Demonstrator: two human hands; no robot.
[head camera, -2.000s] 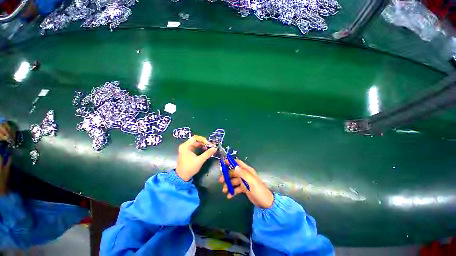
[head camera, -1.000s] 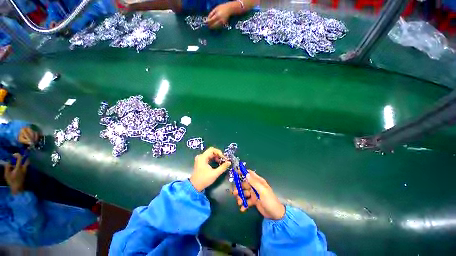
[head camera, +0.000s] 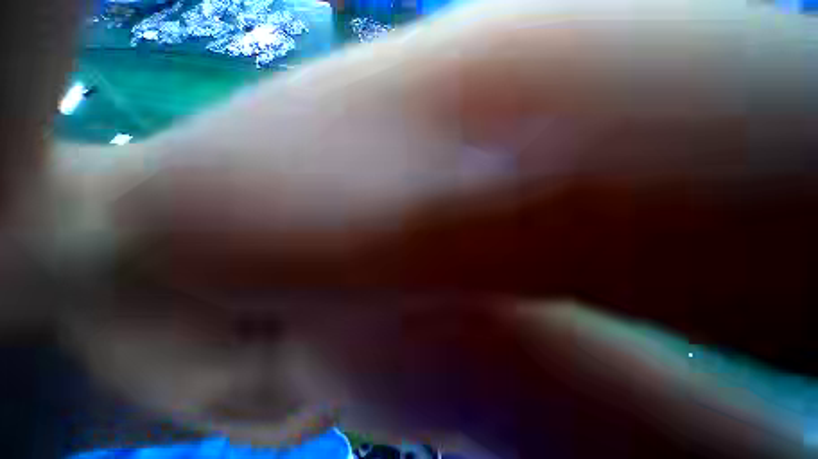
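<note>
A very large, blurred hand (head camera: 296, 170) is right in front of the camera and covers most of the head view. I cannot tell for sure whether it is my left or my right hand, or whether it holds anything. A piece of blue sleeve (head camera: 224, 450) shows at the bottom left edge. The nippers, the small silvery parts I was working on and the near heap cannot be seen behind the blur.
A silvery heap of moulded parts (head camera: 224, 29) lies across the green bench (head camera: 179, 90) at the top left, with a few silvery pieces (head camera: 369, 30) to its right. A small white patch (head camera: 121, 140) lies nearer. Dark blur fills the left edge.
Earlier both hands were over the bench, the left at small parts and the right on blue nippers. Now a hand is close to the camera and hides them.
</note>
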